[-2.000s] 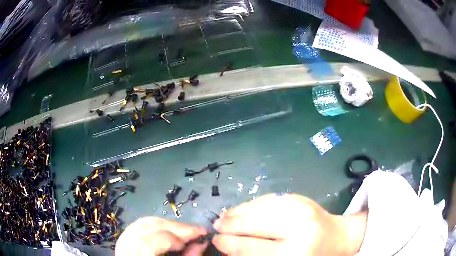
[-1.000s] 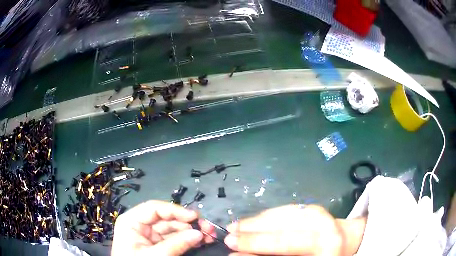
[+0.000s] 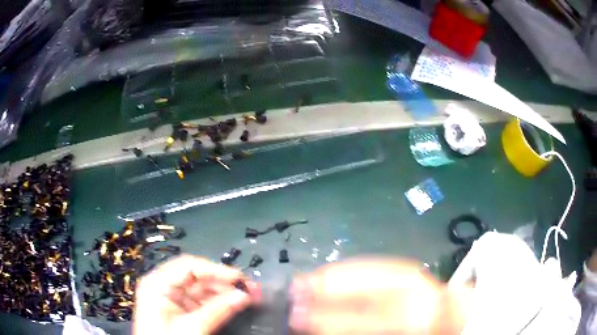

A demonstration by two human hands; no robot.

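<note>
My left hand (image 3: pixel 190 298) is at the bottom, left of centre, its thumb and finger pinching a small black part (image 3: pixel 241 285). My right hand (image 3: pixel 373 294) is to its right, strongly blurred. A dark blur lies between the hands, and I cannot make out what the right fingers hold. A loose heap of black and gold parts (image 3: pixel 127 262) lies beside and partly behind my left hand. A few black parts (image 3: pixel 283 255) and small white specks (image 3: pixel 334 254) lie on the green mat just beyond the hands.
Main parts stock (image 3: pixel 33 242) at far left; clear tray (image 3: pixel 249 190) with scattered parts (image 3: pixel 213 131) above. Right side: blue sheet piece (image 3: pixel 424 195), white wad (image 3: pixel 465 131), yellow tape roll (image 3: pixel 524 149), black scissor handles (image 3: pixel 467 229), white cord (image 3: pixel 568 209), printed paper (image 3: pixel 452 65) under a red object (image 3: pixel 458 27).
My hands came apart slightly after working close together. The thin tool seen between the fingertips a second ago is lost in blur. The view has shifted slightly.
</note>
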